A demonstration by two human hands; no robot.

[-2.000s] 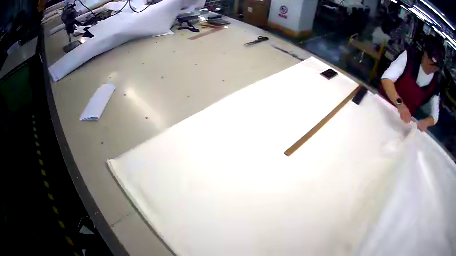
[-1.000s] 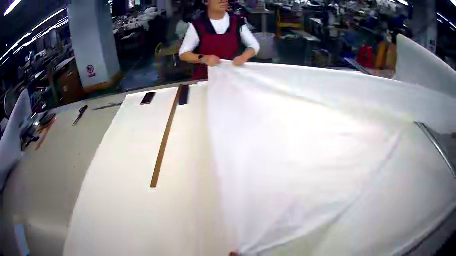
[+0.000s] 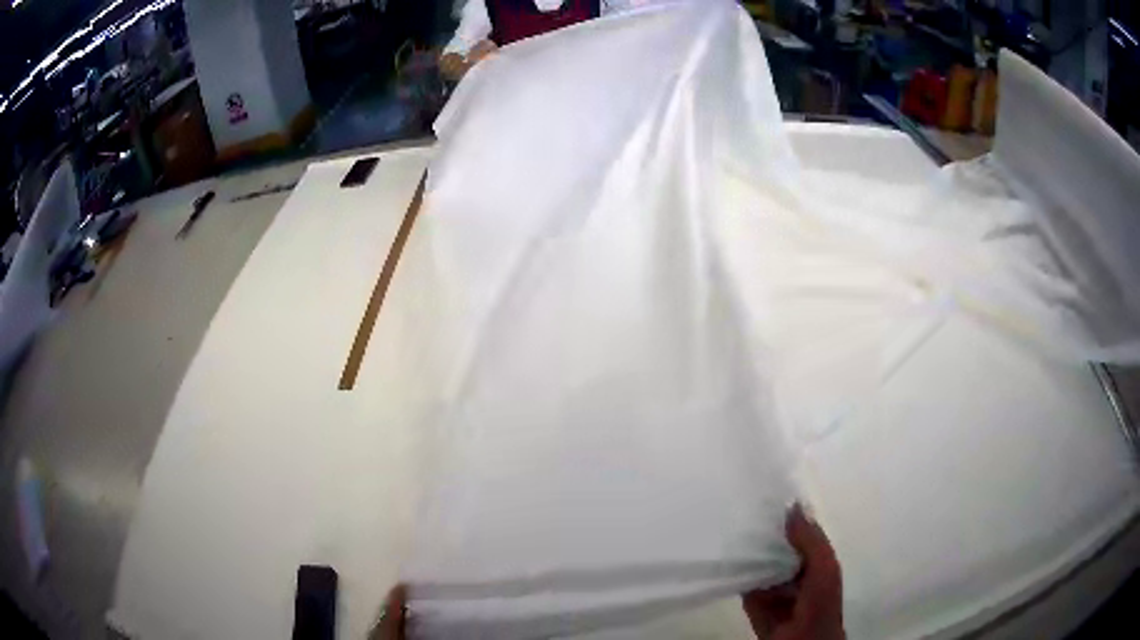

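Observation:
A white fabric ply (image 3: pixel 588 413) is lifted and wrinkled over the flat cream fabric lay (image 3: pixel 263 388). My right hand (image 3: pixel 800 581) grips its near edge at the lower middle right. My left hand (image 3: pixel 394 615) is at the ply's near left corner, mostly cut off by the bottom edge; its fingers are at the cloth. A brown wooden stick (image 3: pixel 381 288) lies on the lay, its far end at the ply's edge. A black cloth weight (image 3: pixel 315 603) lies near my left hand; another (image 3: pixel 360 171) lies at the far side.
Across the table a person (image 3: pixel 538 18) holds the ply's far end. A large white sheet (image 3: pixel 1063 200) rises at the right, beside a metal rail (image 3: pixel 1113 398) partly under cloth. Bare table (image 3: pixel 125 363) with a small white strip (image 3: pixel 34 519) is at the left.
The ply's leading edge has moved left and billows up, now covering the far weight beside the stick. Both my hands have come into view at its near edge, with the near weight.

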